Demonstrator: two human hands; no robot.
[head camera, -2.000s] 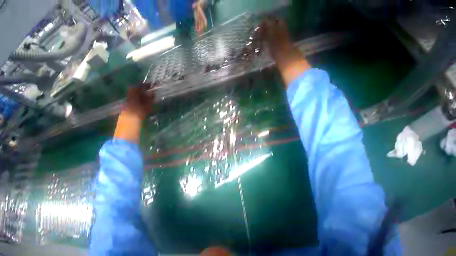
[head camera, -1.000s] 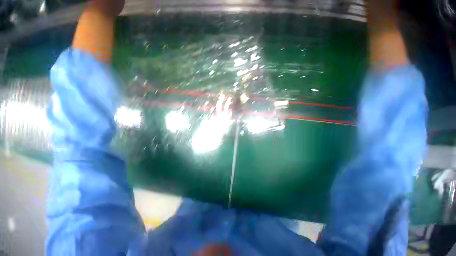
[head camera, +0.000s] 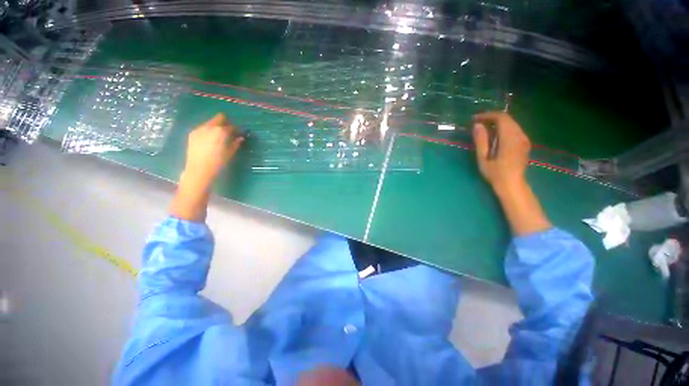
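My left hand (head camera: 209, 154) is over the green mat at the left end of a clear blister tray (head camera: 325, 139). Its fingers are curled, with a small dark spot at the fingertips; whether it holds something is unclear. My right hand (head camera: 505, 151) is right of the tray, closed around a slim dark pen-like tool (head camera: 492, 141). The clear tray lies flat with strong glare over its pockets; its contents are too small to tell. A small white piece (head camera: 446, 127) lies near the red lines, left of my right hand.
More clear trays (head camera: 125, 113) lie at the left, with a shiny pile (head camera: 30, 94) beyond them. Metal rails (head camera: 521, 34) run along the back. At the right are a crumpled white wipe (head camera: 613, 225), a pale cylinder (head camera: 656, 211) and another white wipe (head camera: 665, 256).
Both hands have come back from the rail at the far side to the near mat. The right hand now holds the dark tool. The tray held over the rail earlier is no longer in my hands.
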